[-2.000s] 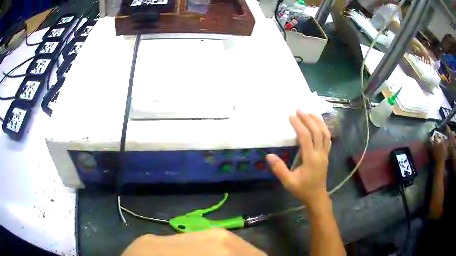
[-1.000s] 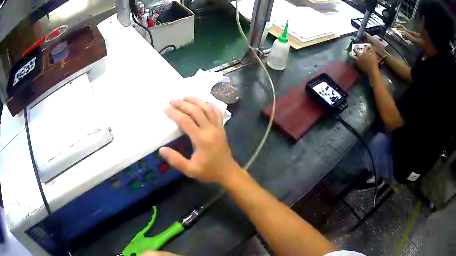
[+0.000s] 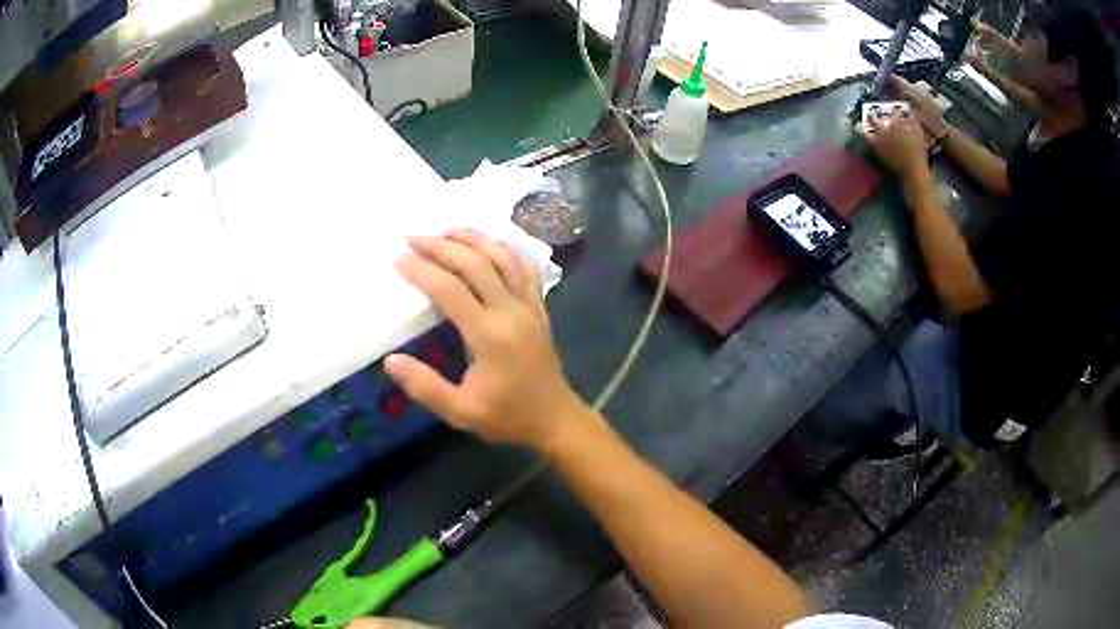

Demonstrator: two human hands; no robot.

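Note:
My right hand (image 3: 485,344) is open and empty, fingers apart, at the front right corner of the white machine (image 3: 326,234), with the thumb over its blue front panel (image 3: 221,492) near the red buttons. A bright green air gun (image 3: 369,587) lies on the dark bench mat before the panel. Only a sliver of skin, likely my left hand (image 3: 391,624), shows at the bottom edge by the gun; its fingers are hidden. A black unit with a white face (image 3: 798,221) lies on the red-brown board (image 3: 725,277) to the right.
A dark red-brown fixture (image 3: 184,135) holding a unit and a white plate (image 3: 160,295) are on the machine. A white cloth (image 3: 497,197), round disc (image 3: 547,218), pale hose (image 3: 665,234), squeeze bottle (image 3: 680,123) and parts bin (image 3: 424,68) lie beyond. A person (image 3: 1044,246) sits right, handling a unit.
The view has swung right, bringing the seated person into fuller view. My left arm has mostly dropped out at the bottom. My right hand stays open at the machine's corner.

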